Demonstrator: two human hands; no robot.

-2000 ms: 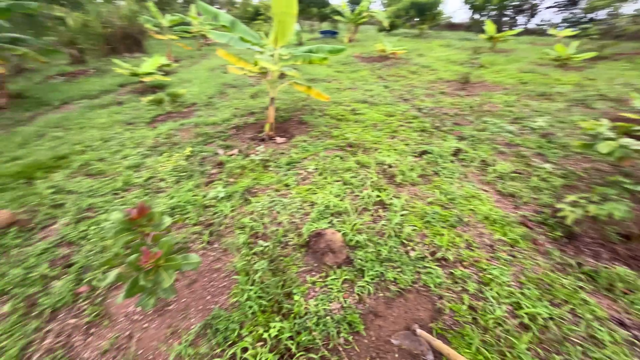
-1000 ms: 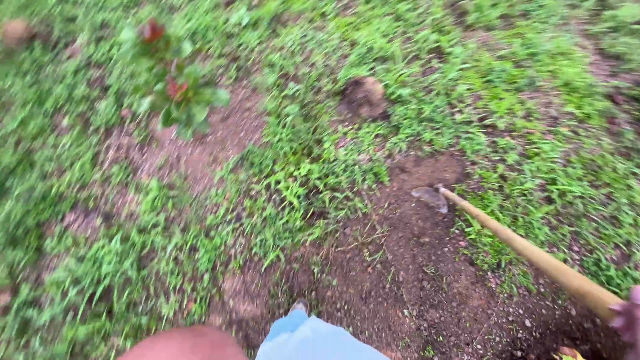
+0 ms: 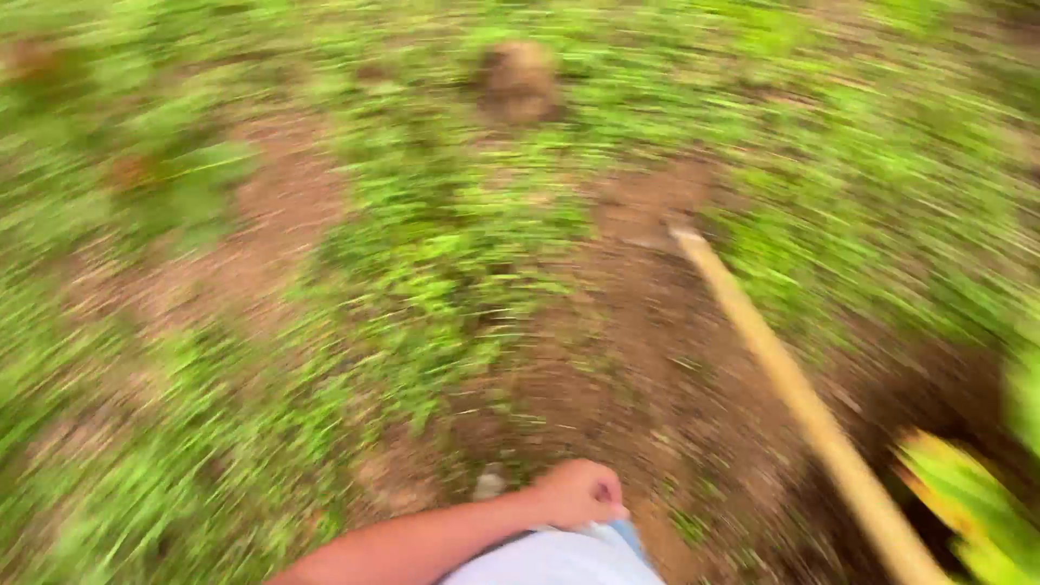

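My left hand (image 3: 581,491) is at the bottom middle, in front of my light clothing, with its fingers curled into a fist and no object seen in it. To its right, a long wooden handle (image 3: 784,366) slants from the bottom right up to a metal tool head (image 3: 652,237), blurred and resting on bare brown soil. The kind of tool cannot be told. My right hand is out of view, and the near end of the handle runs past the lower edge.
A brown clump (image 3: 520,84), perhaps a stone, lies in the grass ahead. A blurred leafy plant with reddish tips (image 3: 175,183) grows at left. Yellow-green leaves (image 3: 967,504) stand by a dark hollow (image 3: 934,406) at lower right.
The view has tilted down from the wider field to the ground. My left forearm and fist now reach across the bottom; a second ago only a bare arm or knee showed there.
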